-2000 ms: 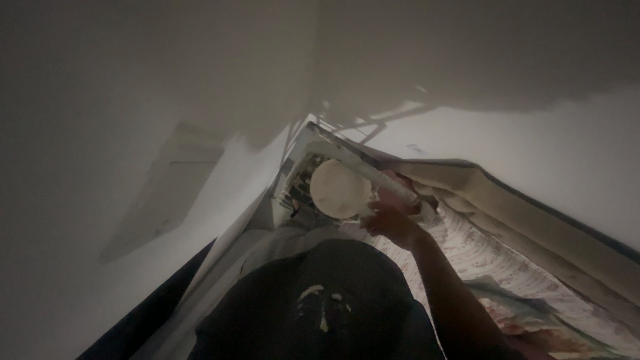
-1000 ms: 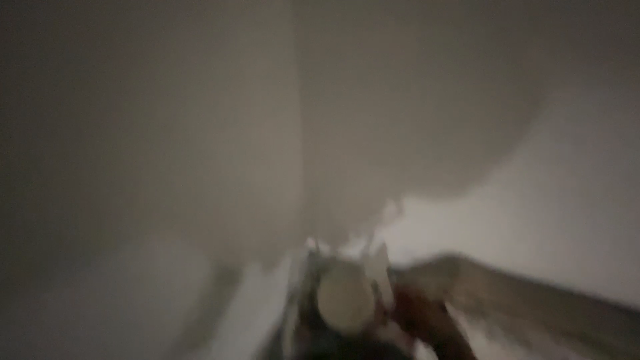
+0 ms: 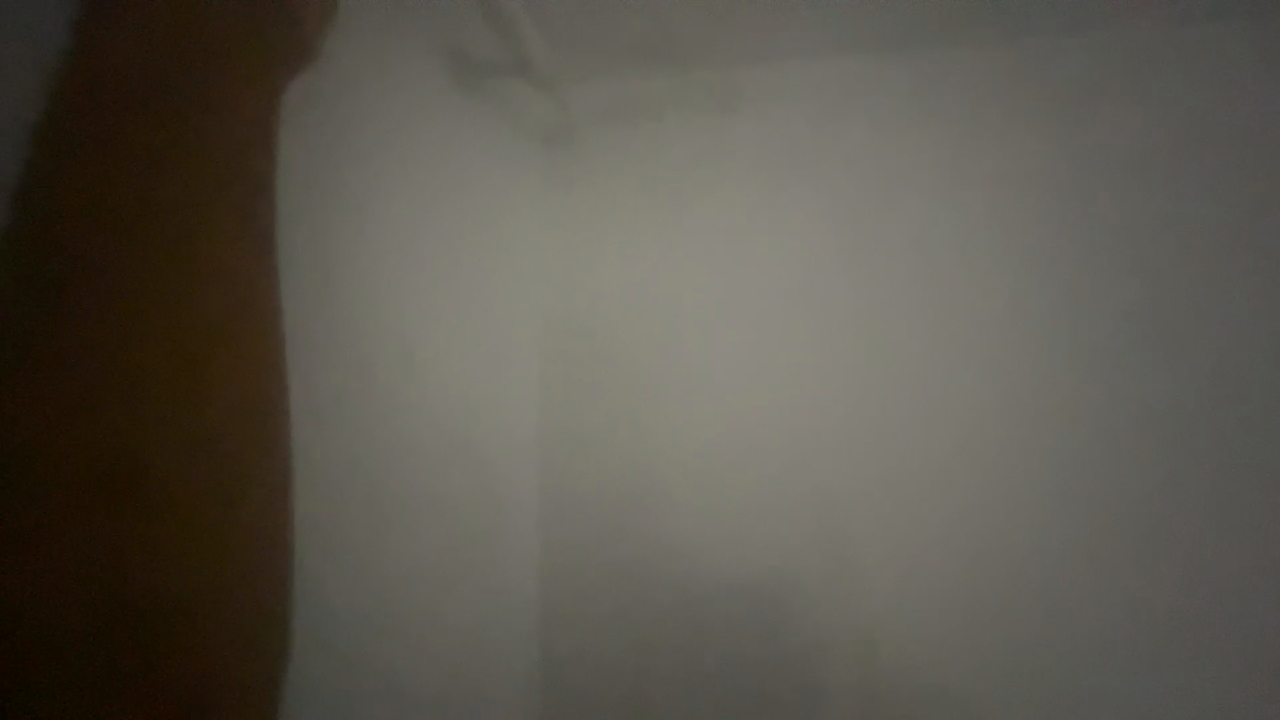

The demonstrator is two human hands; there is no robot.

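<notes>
A bare forearm, dark and blurred, runs up the left side of the head view, very near the camera. It widens a little near the top edge, where the hand is cut off. Which arm it belongs to, and what its hand holds, cannot be told. Neither my left hand nor my right hand can be made out. Right of the forearm is a pale wall.
A faint vertical line, perhaps a wall corner, runs down the wall near the middle. At the top, left of centre, is a blurred, thin, curved thing, possibly a cable. A darker shadow lies low on the wall.
The view has swung a lot. The hand by the pale round thing, seen in the earlier frames, has left the view, and so has that thing. A forearm now fills the left side.
</notes>
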